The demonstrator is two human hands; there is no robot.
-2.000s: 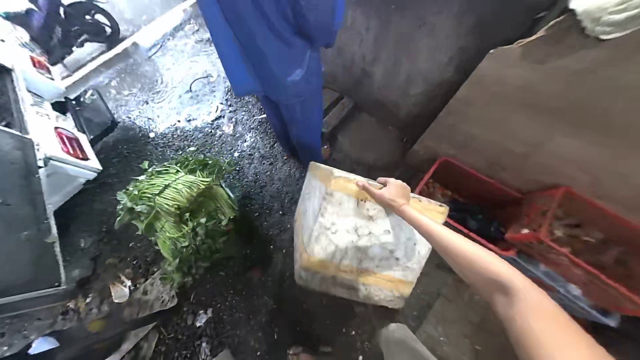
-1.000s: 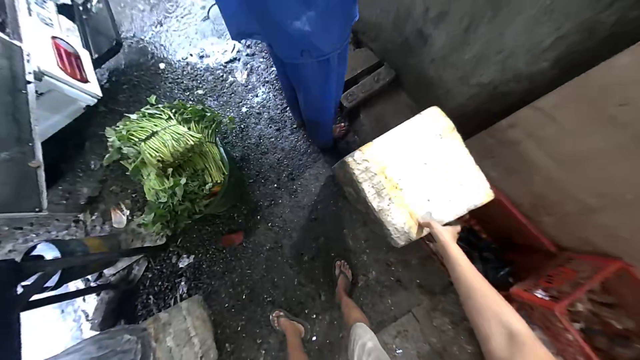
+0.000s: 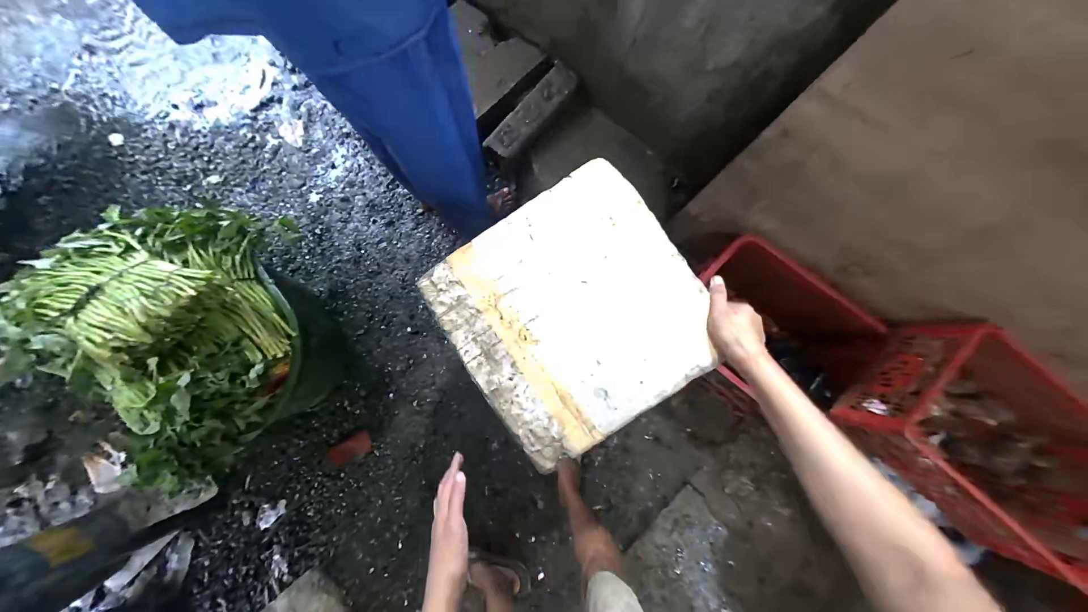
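Note:
A worn, stained white foam box [image 3: 586, 297] with yellowish tape along one edge is tilted in the middle of the view. My right hand [image 3: 736, 330] grips its right corner, thumb on top and fingers hidden behind the edge. Below the box's lower left side, my left hand [image 3: 450, 510] is raised, fingers extended and together, touching nothing. At the left, bundled leafy green vegetables [image 3: 144, 297] fill a dark green container [image 3: 316, 357].
Two red plastic crates [image 3: 943, 374] stand along the brown wall [image 3: 960, 170] at the right. A person in blue clothing [image 3: 408, 110] stands beyond the box, near concrete blocks [image 3: 531, 110]. A red fragment [image 3: 349, 449] lies on the wet, gritty ground [image 3: 382, 297].
My left hand has come into view at the bottom. The box has turned since the oldest frame, where my right hand was on its top edge. The view has shifted.

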